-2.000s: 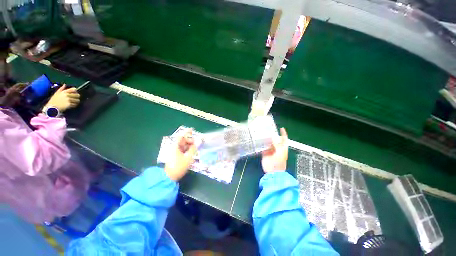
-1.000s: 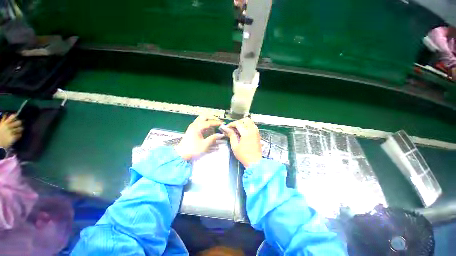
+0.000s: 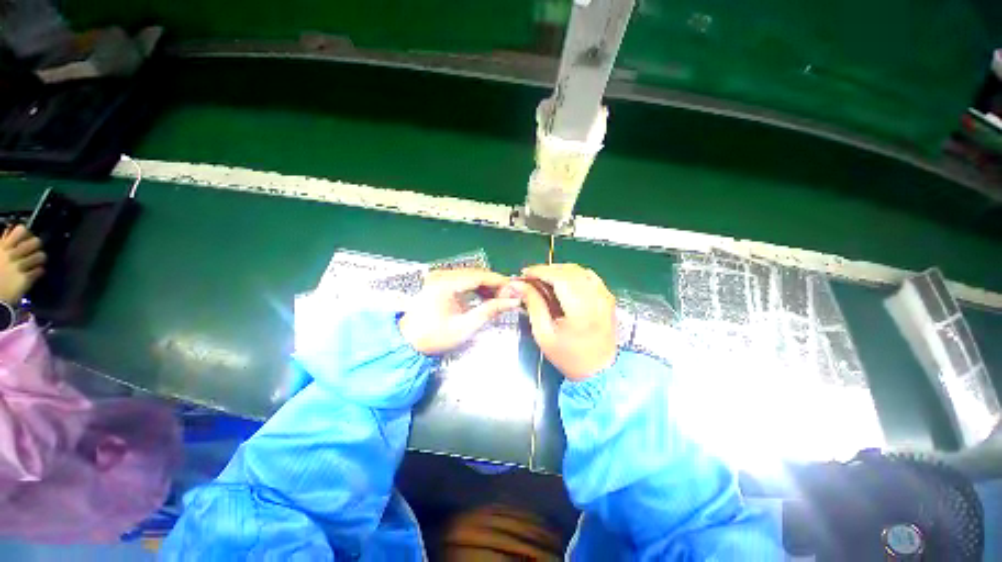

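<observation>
My left hand (image 3: 448, 312) and my right hand (image 3: 576, 322) meet at the fingertips over the green bench mat. They pinch a small part (image 3: 512, 290) between them. It is mostly hidden by the fingers, so its shape cannot be told. Clear gridded sheets (image 3: 363, 273) lie under and beside my left hand, with strong white glare. Another clear sheet (image 3: 646, 311) shows just right of my right hand, partly under the sleeve.
Larger gridded sheets (image 3: 758, 318) lie at the right, and a divided clear tray (image 3: 945, 340) at far right. A black fan (image 3: 903, 516) is at lower right. A wrapped post (image 3: 563, 165) stands behind my hands. A neighbour's hand (image 3: 19, 263) and black fixture (image 3: 93, 258) are at left.
Two seconds ago my hands held a clear sheet apart; now they are together on a small part. Since one second ago the view has shifted slightly and my right hand has turned more over the part.
</observation>
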